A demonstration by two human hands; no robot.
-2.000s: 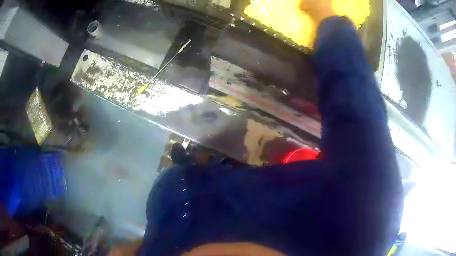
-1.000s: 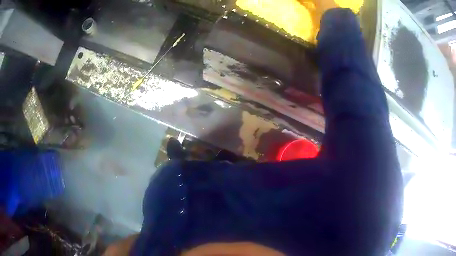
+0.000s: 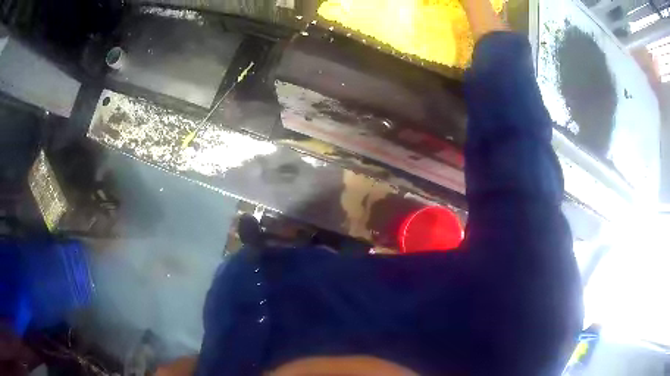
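Observation:
My right hand (image 3: pixel 481 13) is at the top edge, partly cut off, at the end of a dark blue sleeve. It lies over or against a bright yellow panel (image 3: pixel 411 29); its fingers do not show clearly. A small blurred patch of skin at the bottom left edge may be my left hand (image 3: pixel 176 366); it is mostly cut off and what it does is hidden.
A long plate (image 3: pixel 294 183) with flaking white paint crosses the machine, with a thin yellow-ended rod (image 3: pixel 220 103) across it. A red bowl or lid (image 3: pixel 430 229) is beside my sleeve. A blue bin (image 3: pixel 55 275) stands low left. Glare fills the right.
The view has shifted, so the plate and rod appear further left. More of the red bowl or lid shows beside my sleeve. My right hand is still at the yellow panel.

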